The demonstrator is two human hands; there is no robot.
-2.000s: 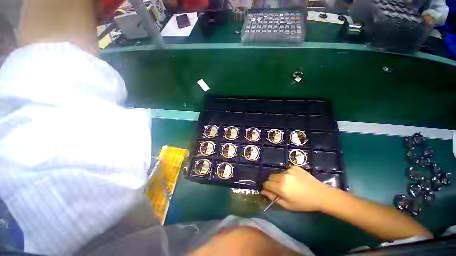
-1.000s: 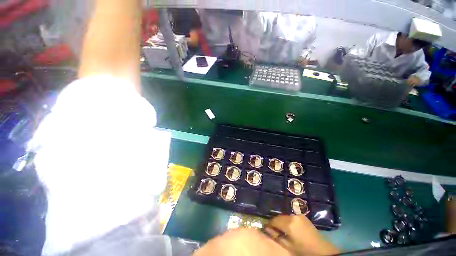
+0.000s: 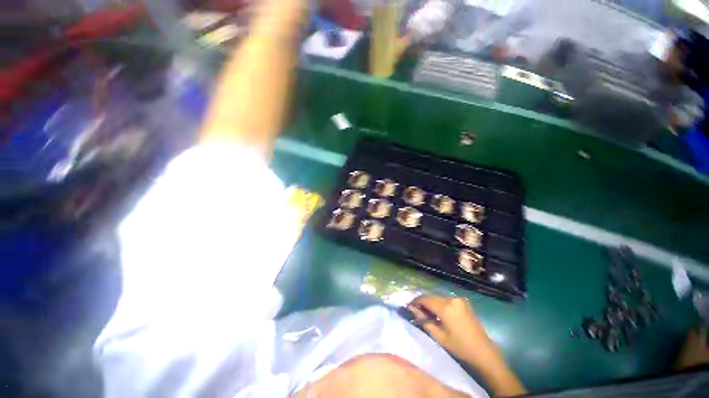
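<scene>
The frame is blurred. A black pocketed tray point(image 3: 435, 165) lies on the green bench and holds several round metallic watch cases point(image 3: 409, 217) in rows; some pockets are empty. My right hand point(image 3: 445, 312) is below the tray's near edge, apart from it, fingers closed around a small dark thing point(image 3: 420, 312) too blurred to name. My left forearm, in a white sleeve, rises on the left past the top edge; my left hand is out of the picture.
Dark round parts point(image 3: 614, 320) lie in a pile at the right, near another hand at the right edge. A yellow sheet point(image 3: 305, 204) is partly behind my left sleeve. A small white piece point(image 3: 341, 121) and a small part point(image 3: 466, 138) lie beyond the tray. People are across the bench.
The view has shifted and tilted. My right hand has moved off the tray towards me, and a case shows in the near-row pocket it covered. The thin tool seen in it earlier cannot be made out.
</scene>
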